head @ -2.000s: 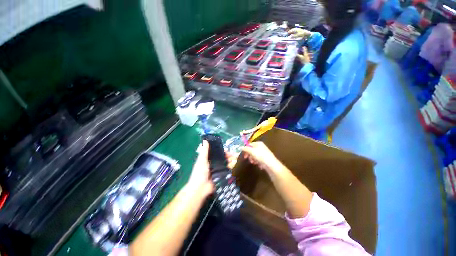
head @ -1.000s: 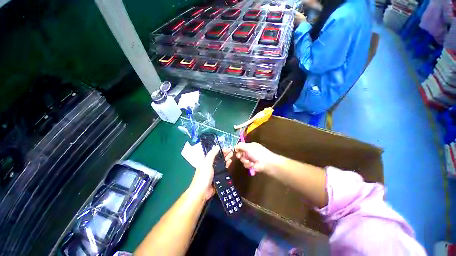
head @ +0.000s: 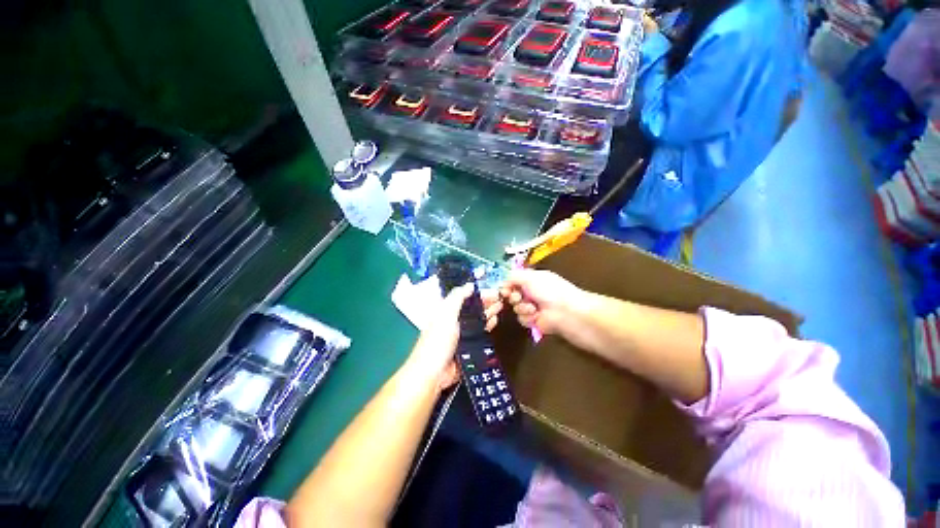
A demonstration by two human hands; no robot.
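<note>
A black flip phone (head: 484, 376) is open, its white-printed keys facing up and its lower end towards me. My left hand (head: 445, 335) grips it around the hinge area. My right hand (head: 536, 301) is closed on slim pink tweezers (head: 536, 333), which show only in part below the fingers. Its fingertips are close to the left fingers at the phone's right side. The tweezers' tips are hidden. A clear lens tray (head: 232, 413) with a row of dark-bordered lenses lies on the green bench at the left.
A white bottle (head: 361, 200) stands by the post, with white paper (head: 409, 186) and clear film scraps (head: 445, 231) nearby. An orange-handled tool (head: 562, 239) lies above the open carton (head: 618, 382). Stacked trays (head: 484, 93) hold red housings. A person in blue (head: 716, 113) sits beyond.
The phone has turned steeper, keys clearer, and both hands have shifted slightly in view. The right hand has come close to the left fingers. The whole view has shifted with my head.
</note>
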